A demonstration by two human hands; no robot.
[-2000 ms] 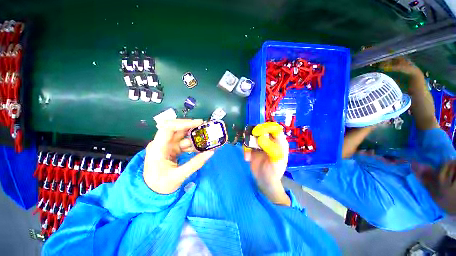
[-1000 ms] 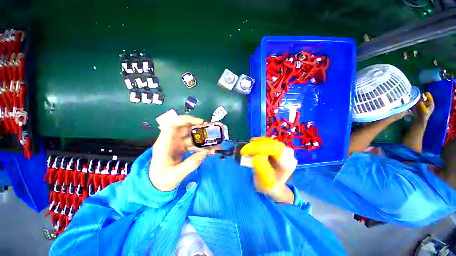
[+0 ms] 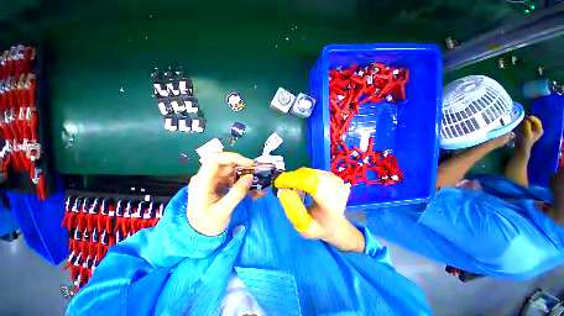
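Note:
My left hand holds the small dark watch case by its left side, tilted so its inside is seen nearly edge-on. My right hand, with yellow-orange finger cots on its fingers, pinches a small dark part at the right side of the case. That part is mostly hidden by the fingers, and I cannot tell whether it is seated in the case. Black display modules with pale L-shaped patches lie in rows on the green bench.
A blue bin with red clamps stands to the right, beside two whitish bottles. Clamp trays are at the left. A flat white piece and a dark module lie beyond my hands. A white fan and a neighbouring worker are right.
My right hand has moved left with its small part, up to the watch case. The case, earlier facing up with its gold and black inside showing, is now tilted.

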